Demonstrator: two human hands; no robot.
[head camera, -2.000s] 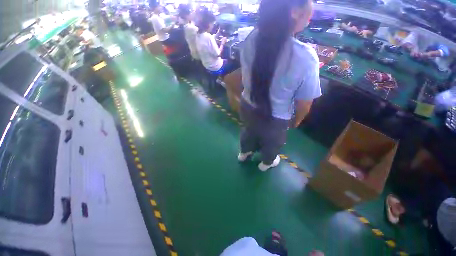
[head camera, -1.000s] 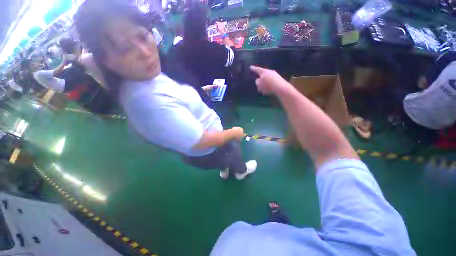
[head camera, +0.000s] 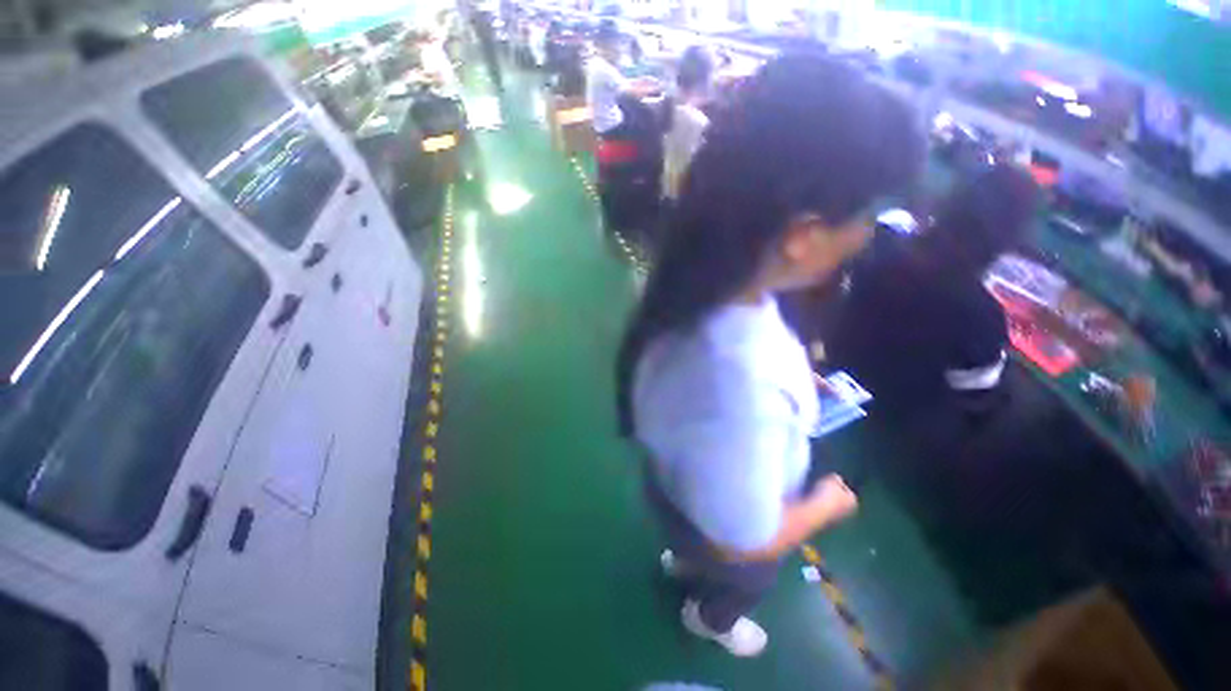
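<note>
Neither of my hands is in the picture. Nearest in front of me stands a person (head camera: 722, 419) in a light shirt and dark trousers, seen from behind and the side. A blue and white flat item (head camera: 840, 404) shows just beyond this person's chest; who holds it is hard to tell. A second person (head camera: 918, 317) in black, with a white band at the sleeve, is at the bench. A sliver of pale cloth shows at the bottom edge.
A white cabinet (head camera: 277, 540) with dark windows stands at the left. A green aisle floor (head camera: 527, 513) has yellow-black tape (head camera: 427, 500) along it. A green-topped bench (head camera: 1080, 284) with blurred parts runs along the right. A brown carton (head camera: 1093, 648) is cut off at bottom right.
My pointing arm has left the picture. The view has swung left, bringing the cabinet back in. The person in the light shirt has turned away from me and now faces the bench side.
</note>
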